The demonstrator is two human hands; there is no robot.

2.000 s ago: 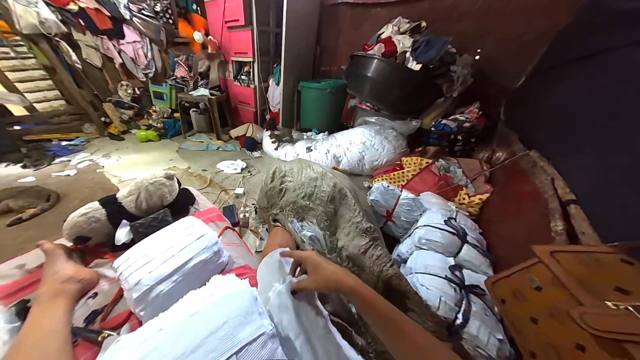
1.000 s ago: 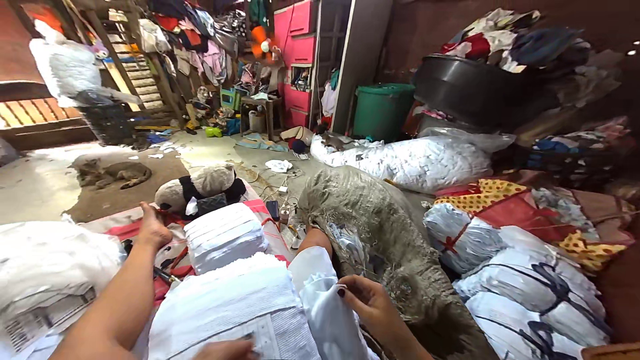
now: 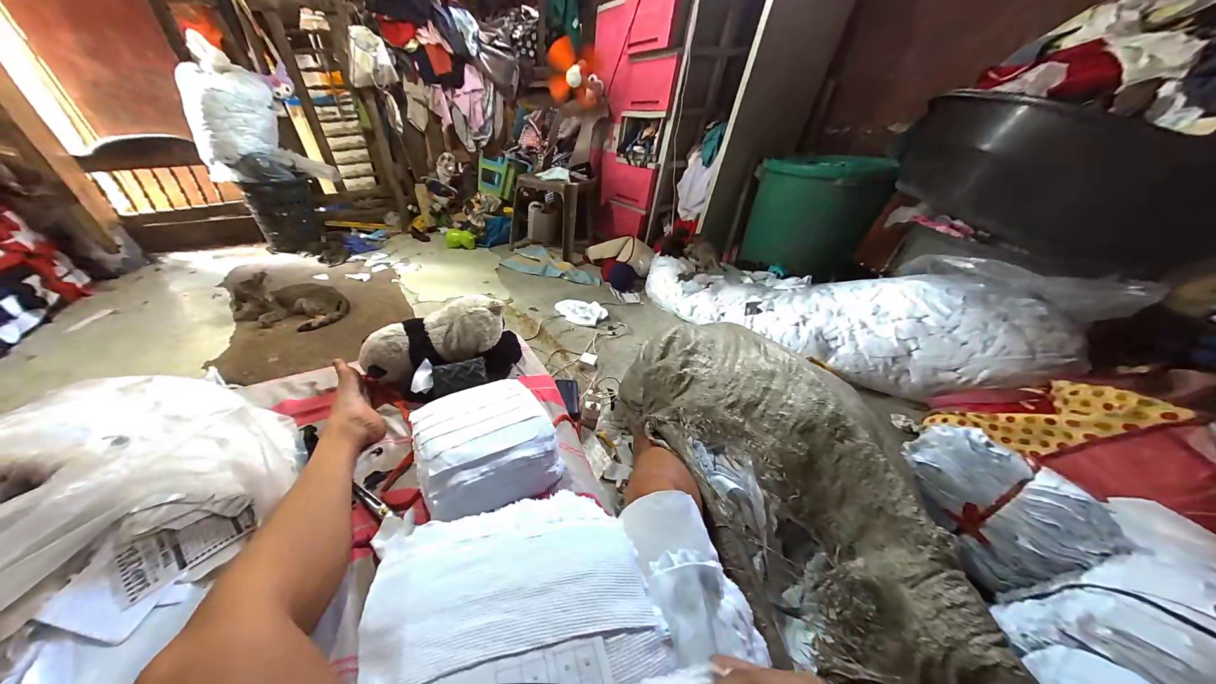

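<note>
At the bottom edge, only a few fingers of my right hand (image 3: 765,671) show, beside the lower end of loose white cloth pieces (image 3: 698,594) lying over my right leg. What these fingers hold is hidden. My left hand is out of view. Between my legs sits a large stack of white ribbed cloth (image 3: 513,589), with a printed sheet (image 3: 546,663) at its lower edge. A smaller stack of folded white cloth (image 3: 486,446) stands just beyond it. Right of my leg slumps a worn, grey-brown woven sack (image 3: 788,437), its opening showing pale cloth.
A clear plastic bag of white material (image 3: 142,465) lies left. Tied cloth bundles (image 3: 1016,513) and a long stuffed plastic bag (image 3: 883,328) are at right. A plush toy (image 3: 442,337), scissors-like metal tool (image 3: 372,499), cables (image 3: 579,366) and a lying dog (image 3: 290,302) are ahead.
My right hand has moved from the white cloth over my right leg down to the bottom edge. My left hand, at the large stack's lower edge one second ago, has left the view.
</note>
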